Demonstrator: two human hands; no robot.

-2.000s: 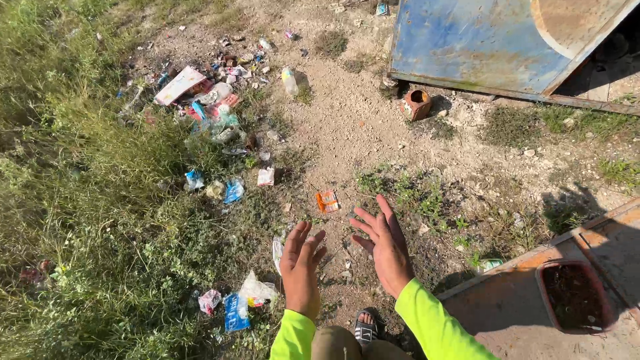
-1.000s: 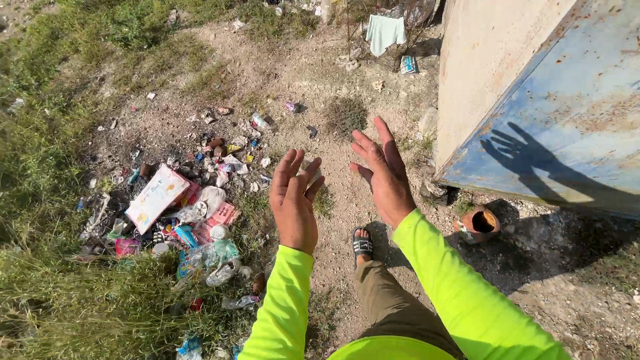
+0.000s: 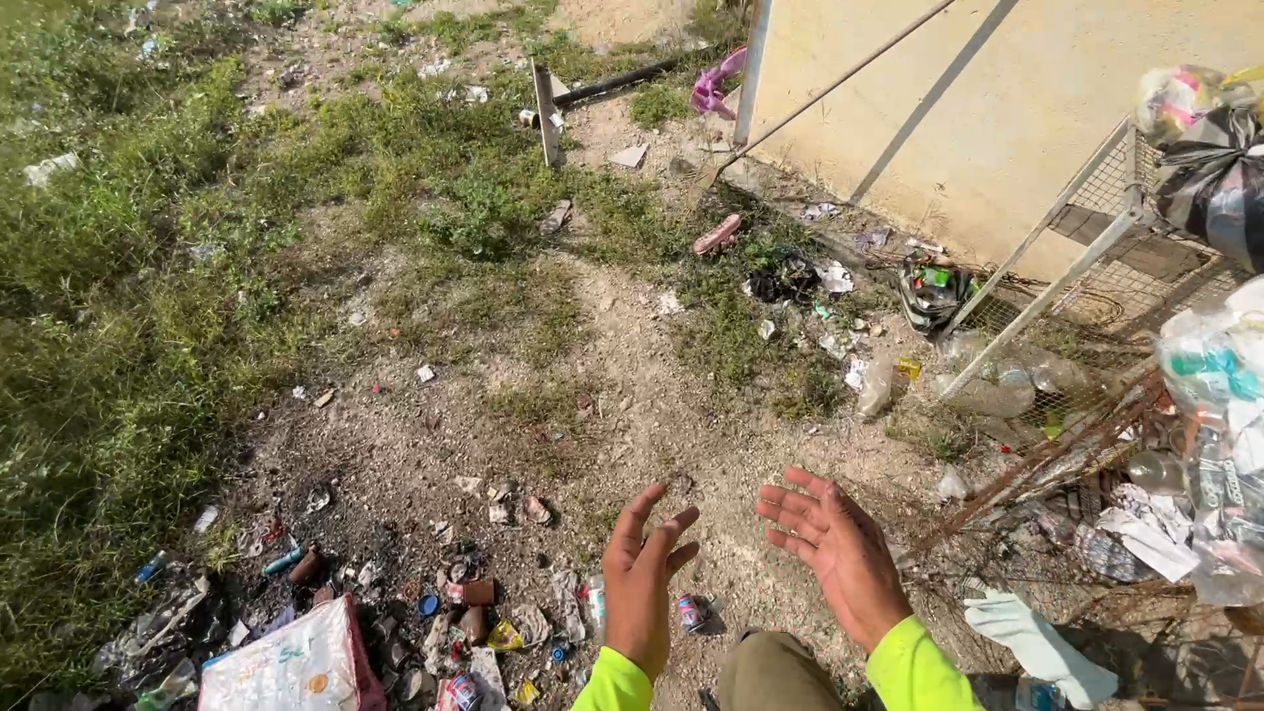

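Note:
Both hands are raised over the dirt path, in bright yellow-green sleeves. My left hand (image 3: pixel 642 578) is held with its fingers apart and nothing in it. To its right, my right hand (image 3: pixel 829 553) is spread, palm turned inward, also holding nothing. On the ground between them lies a small crushed can (image 3: pixel 691 612). At lower left, a white and pink box (image 3: pixel 286 667) rests on a litter heap, with a blue cap (image 3: pixel 428 604) nearby. A pale glove (image 3: pixel 1042 647) lies at lower right.
A metal mesh frame (image 3: pixel 1032 301) with bags of plastic bottles (image 3: pixel 1220 444) stands on the right, beside a cream wall (image 3: pixel 1037 128). A metal rod (image 3: pixel 839 89) leans against the wall. A short post (image 3: pixel 545 114) stands ahead. Grass (image 3: pixel 109 365) borders the left.
The view has moved ahead along the path; the blue rusty panel is out of view, and the mesh frame and wall have come in. Both hands remain raised and empty.

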